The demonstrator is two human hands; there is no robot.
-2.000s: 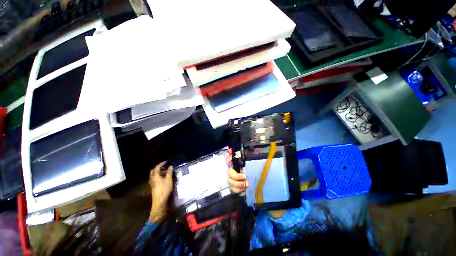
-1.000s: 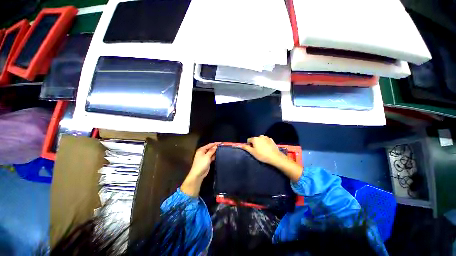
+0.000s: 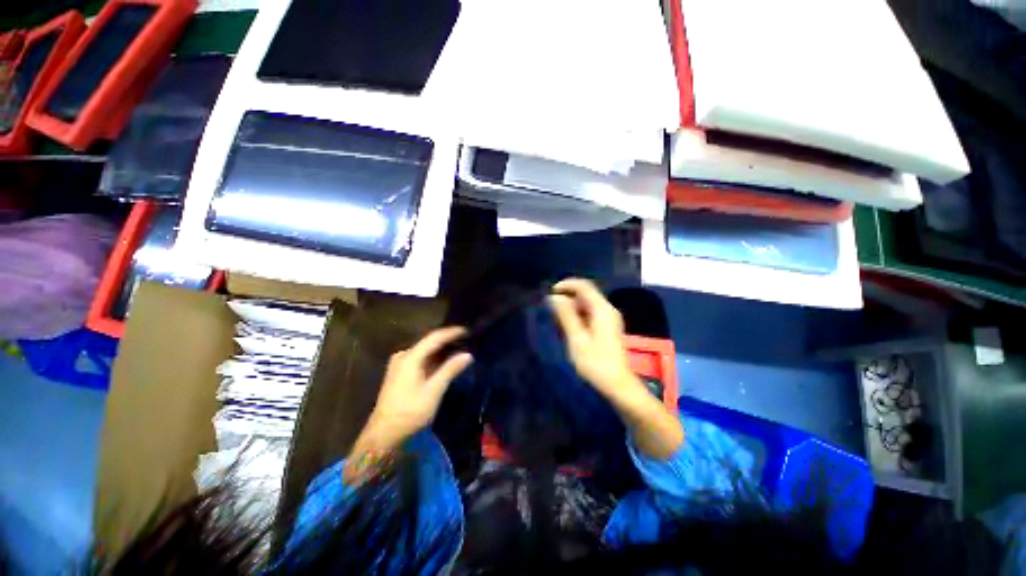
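Note:
My left hand (image 3: 411, 388) and my right hand (image 3: 593, 338) are raised above my lap. Between them is a dark, blurred slab (image 3: 523, 360), its upper edge pinched at both ends by my fingers. The slab looks tilted, with its right end higher; which side faces me cannot be told. The red foam frame (image 3: 658, 366) lies on my lap below and behind it, partly hidden by the slab and my right hand.
A glossy tablet (image 3: 321, 186) lies in a white foam tray (image 3: 433, 242) ahead left. Stacked white trays (image 3: 821, 84) stand ahead right. A box of white sheets (image 3: 163, 416) is at left, a blue stool (image 3: 827, 484) and cable bin (image 3: 951, 433) at right.
The slab lay flat in the red frame under both hands; now it is lifted and tilted, with the hands higher. Two seconds ago my hand held an open housing to the right.

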